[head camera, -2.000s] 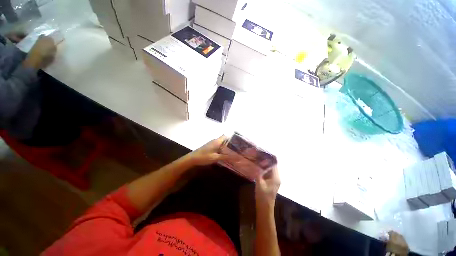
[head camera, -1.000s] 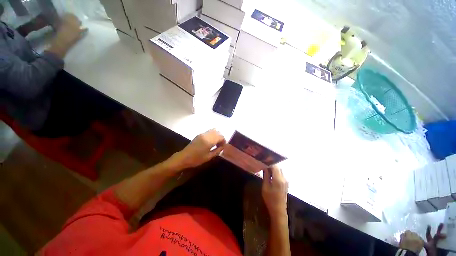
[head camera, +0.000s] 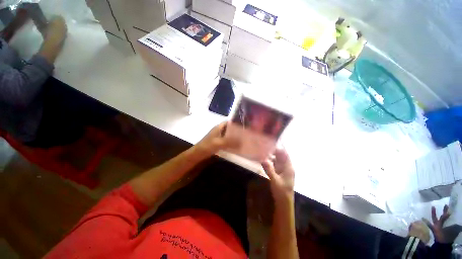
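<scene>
A white product box [head camera: 256, 126] with a dark picture panel is held up over the table's front edge, its printed face towards me, slightly blurred. My left hand [head camera: 219, 139] grips its left side. My right hand [head camera: 280, 167] is at its lower right corner, fingers partly spread and touching it. Shiny streaks cross the panel; I cannot tell for sure if film covers the box. A black smartphone [head camera: 222, 97] lies on the table just behind the box, partly hidden by it.
Box stacks [head camera: 167, 66] stand at the back left, more boxes [head camera: 438, 169] at the right. A teal basket [head camera: 385, 92], a pale yellow-green bag [head camera: 346, 45] and a blue heap [head camera: 445, 125] lie at the back right. A person's arm [head camera: 30, 76] is at left, another person's hands [head camera: 430, 227] at lower right.
The box has risen and tilted so its printed face shows more fully, and it now overlaps the phone's edge in view. Both hands still hold it; my right fingers have shifted.
</scene>
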